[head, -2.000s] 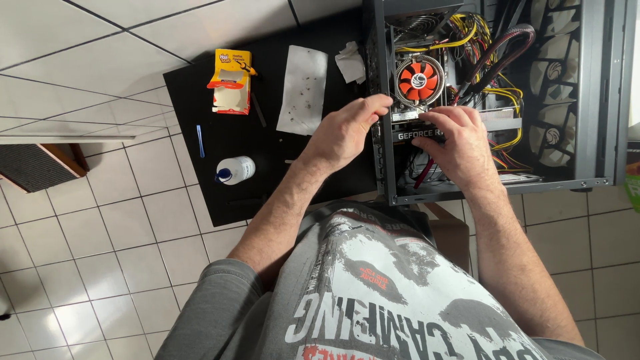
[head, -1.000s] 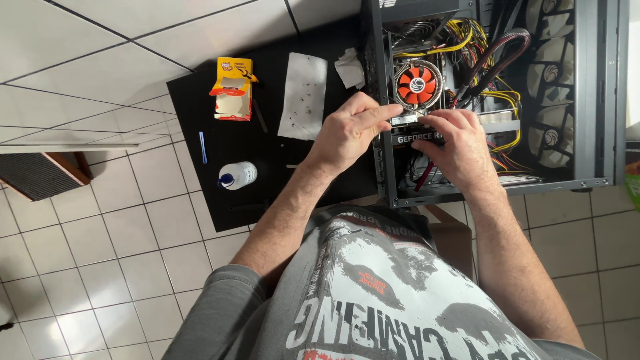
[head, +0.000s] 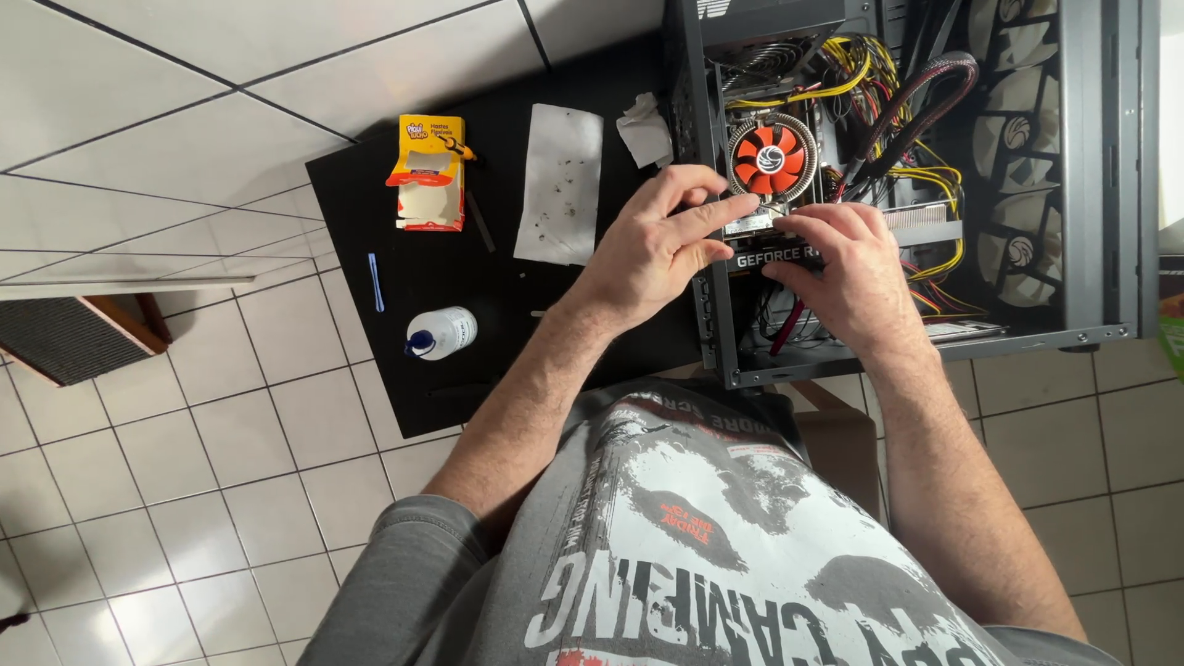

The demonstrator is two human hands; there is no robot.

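Note:
A desktop computer case (head: 1091,185) lies open on its side. Inside it, a round CPU cooler with a red fan (head: 770,159) sits above a graphics card (head: 772,258) marked GeForce. My left hand (head: 652,245) reaches over the case's edge, index finger extended to a small silvery part (head: 747,225) between cooler and card. My right hand (head: 846,264) is bent over the card's right part, its fingertips at the same silvery part and its thumb lower, by the card. Whether either hand grips anything is hidden by the fingers.
On the black table (head: 370,194) lie a yellow and red cardboard box (head: 431,176), a paper sheet with small dark bits (head: 559,176), crumpled paper (head: 646,131), a blue plastic strip (head: 376,282) and a white bottle with a blue cap (head: 444,333). Cables (head: 916,111) loop inside the case.
My left hand was by the case's edge two seconds ago; its index finger now reaches further right, below the fan. My right hand has stayed over the card.

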